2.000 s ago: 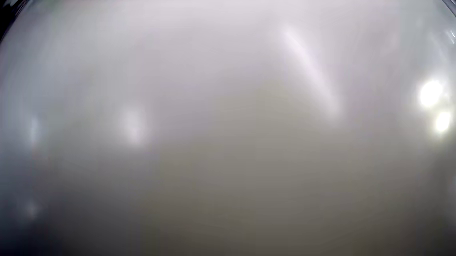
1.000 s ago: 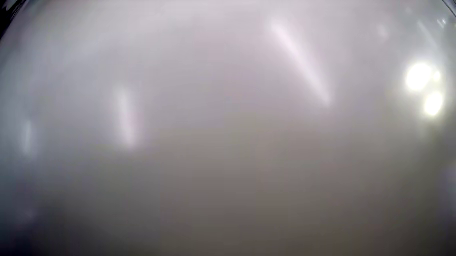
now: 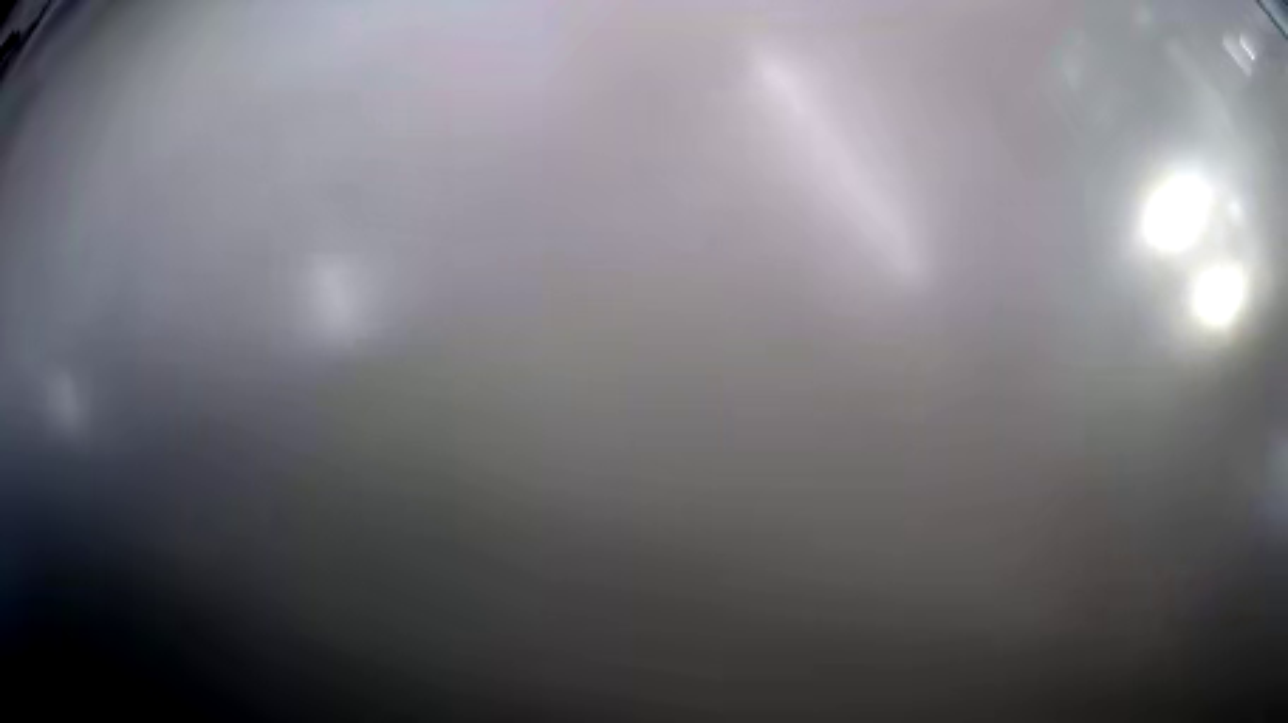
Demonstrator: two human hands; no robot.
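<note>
A pale grey, blurred surface [image 3: 636, 396] fills almost the whole head view, very close to the camera. It has no sharp detail, so I cannot tell what it is. Neither my left hand nor my right hand is in view. No work object can be made out.
A slanting pale streak of light [image 3: 841, 163] shows right of the upper middle. Two bright round spots [image 3: 1178, 212] glow at the right. Fainter glints [image 3: 336, 300] show at the left. Small dark bits show at both top corners. The bottom edge is dark.
The streak and the bright spots have shifted a little up and left. The left glints have shortened and dimmed. The bottom of the view is darker.
</note>
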